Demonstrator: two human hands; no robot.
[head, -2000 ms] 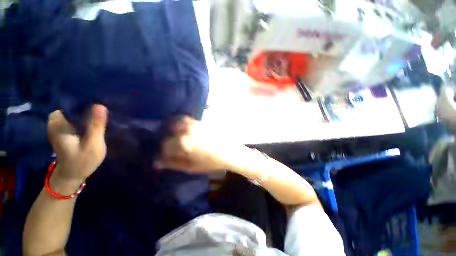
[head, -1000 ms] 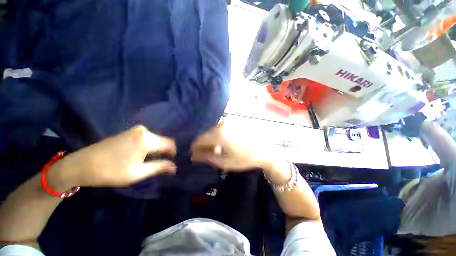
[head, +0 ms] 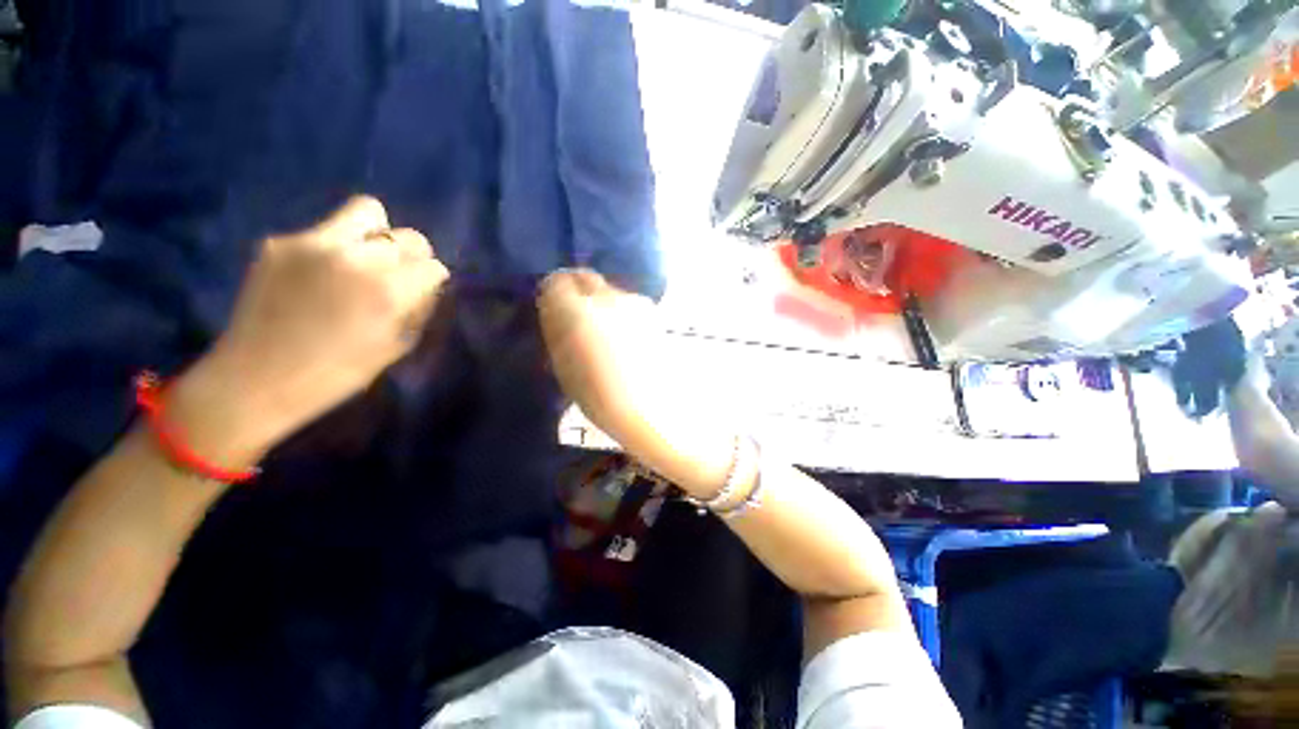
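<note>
The dark navy garment piece [head: 428, 128] covers the left of the table and hangs over its front edge toward my lap. My left hand [head: 339, 302] has its fingers curled closed on the cloth, left of the middle. My right hand [head: 581, 321] lies at the right edge of the garment, its fingertips pressed onto the navy cloth. The cloth between the hands is dark, and its folds there cannot be made out. The fingertips of both hands are partly hidden or blurred.
A white sewing machine [head: 983, 185] with HIKARI lettering stands to the right. Under its arm lie a red-orange tray [head: 905, 268] and a slim black object [head: 920, 335]. A blue crate [head: 926, 605] with dark cloth is below the table. Another person's arm [head: 1265, 434] shows at the far right.
Both hands have moved up and away from me on the garment. My left hand has closed its fingers, and the hands are a little farther apart.
</note>
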